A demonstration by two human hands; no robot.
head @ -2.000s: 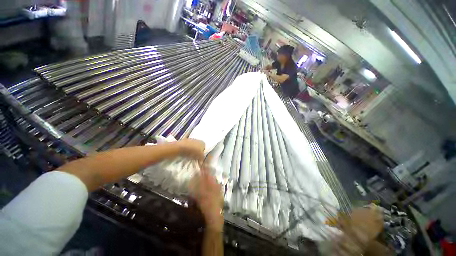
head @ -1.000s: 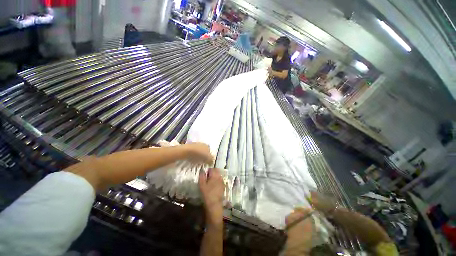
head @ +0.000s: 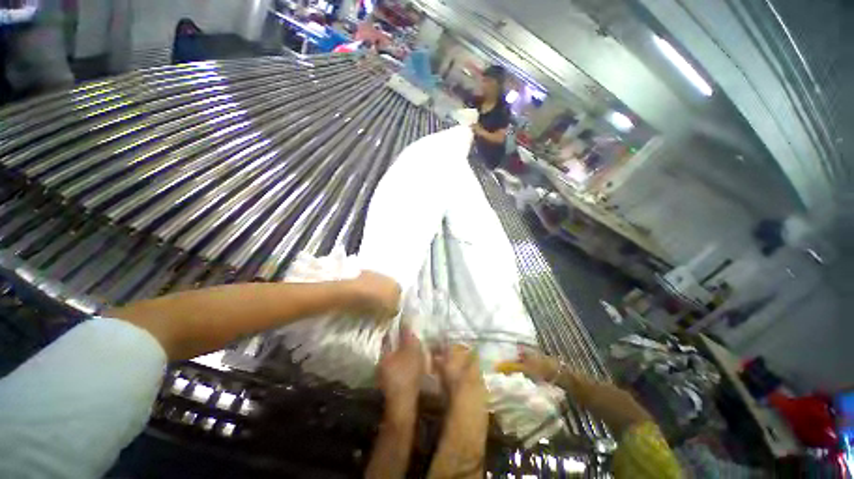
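Observation:
A bright white fabric panel (head: 421, 182) lies along the metal tubes, its near edge bunched in folds. My left hand (head: 375, 292), at the end of a white-sleeved arm from the left, is closed on the cloth at the near edge. My right hand (head: 401, 360), reaching up from the bottom, grips the bunched edge just below it. The fingertips of both are blurred. Another person's two hands (head: 459, 363) hold the cloth edge right beside my right hand; one arm has a yellow sleeve.
Fanned shiny metal tubes (head: 169, 150) spread to the left and more run along the right. A person in black (head: 491, 117) holds the fabric's far end. A white bin (head: 408, 90) sits on the far tubes. Cluttered tables (head: 599, 210) stand at the right.
The other person's hands have come left, close to mine, gathering the cloth's right side. Less ridged cloth shows. My hands stay closed at the near edge; the view has swung right.

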